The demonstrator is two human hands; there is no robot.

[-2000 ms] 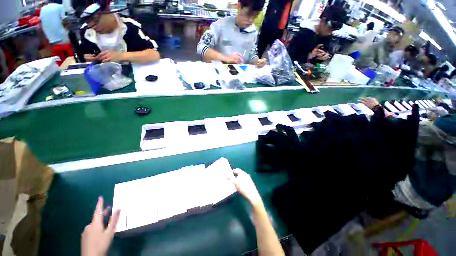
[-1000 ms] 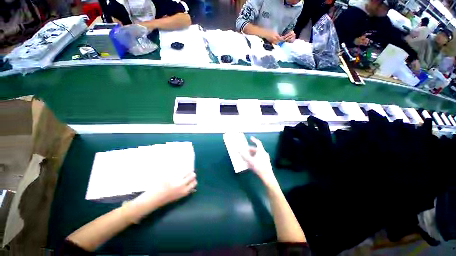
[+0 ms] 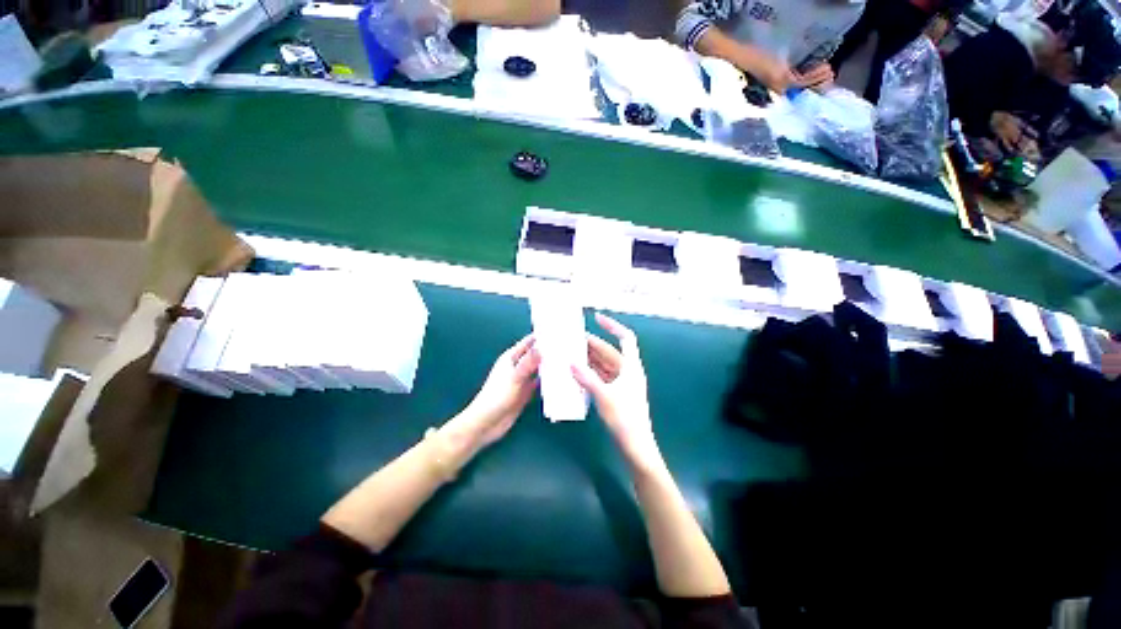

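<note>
A white product box (image 3: 562, 359) is held upright on its narrow side between my two hands above the green bench. My left hand (image 3: 507, 383) grips its left side. My right hand (image 3: 618, 383) grips its right side. The box looks closed. A slanting stack of white boxes (image 3: 307, 329) lies on the bench to the left, touched by neither hand. Beyond the hands, a row of open boxes with dark inserts (image 3: 654, 256) runs to the right along the belt's near edge, with white lids between them.
A torn open carton (image 3: 92, 203) with white boxes stands at left. A phone (image 3: 139, 592) lies at lower left. A large black soft heap (image 3: 934, 492) covers the bench at right. A round black part (image 3: 529, 165) is on the green belt (image 3: 369, 154). Workers' arms show across the line.
The single box, first in my right hand alone, is now held by both hands. My left hand has left the stack. The stack sits farther left and its boxes are more spread. The view has shifted.
</note>
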